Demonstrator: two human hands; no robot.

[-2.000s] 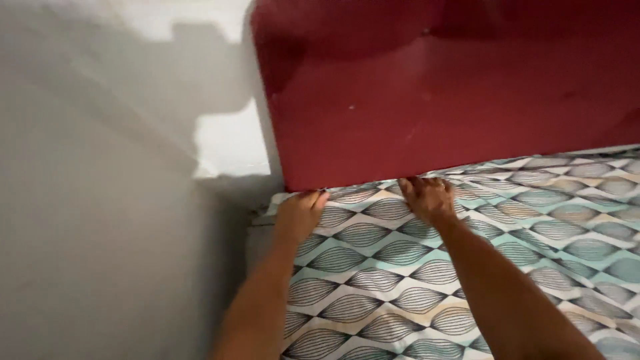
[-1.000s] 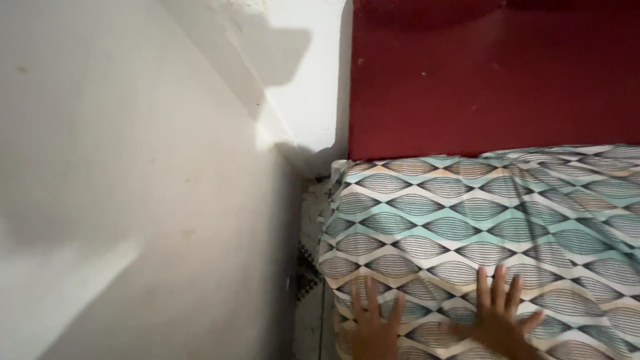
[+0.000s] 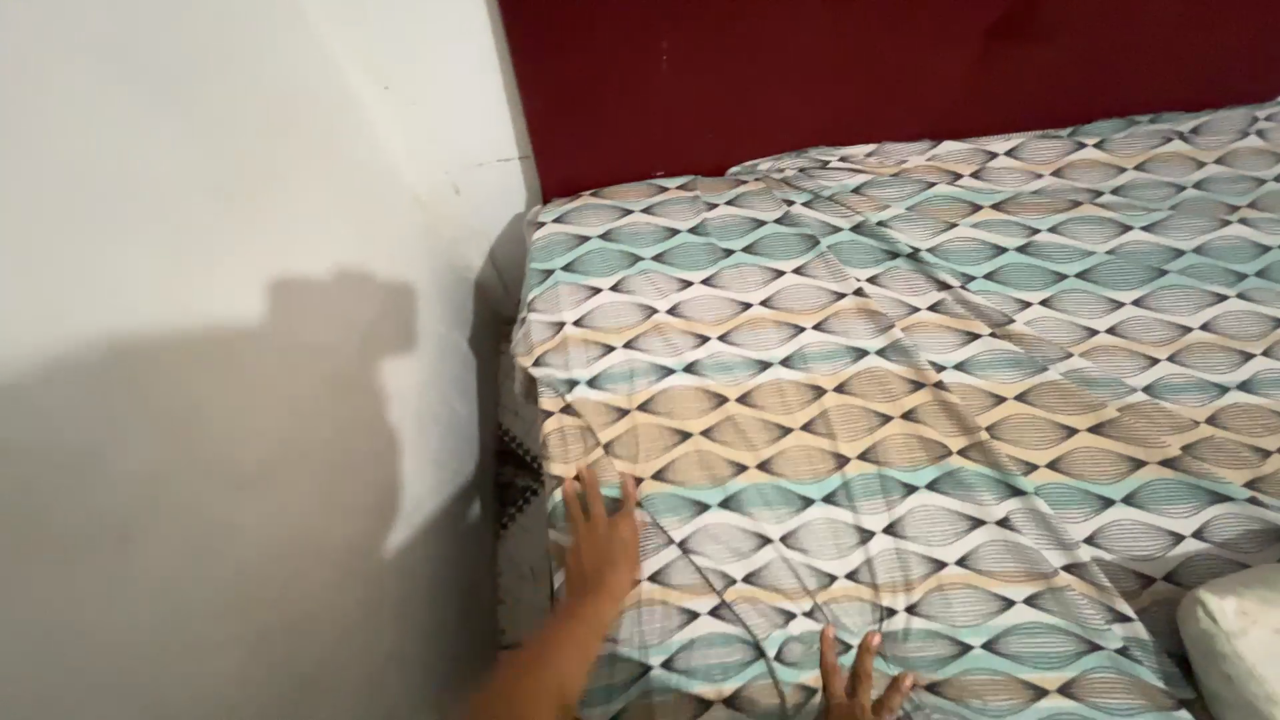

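Observation:
A patterned bed sheet (image 3: 800,400) in teal, tan and white covers the mattress, with diagonal creases running across it. My left hand (image 3: 602,545) lies with spread fingers on the sheet near the mattress's left edge. Lower in the view and to the right, my right hand (image 3: 858,680) also rests on the sheet, fingers apart, its wrist cut off by the frame's bottom. Neither hand grips the cloth.
A dark red headboard (image 3: 850,80) stands at the far end of the bed. To the left rises a white wall (image 3: 200,200) bearing a shadow. A narrow gap with patterned floor (image 3: 518,480) separates wall and bed. A white padded object (image 3: 1240,635) sits at the right edge.
Two seconds ago both hands were at the sheet's edge by the headboard; they have since come back toward me. The white padded object has come into view.

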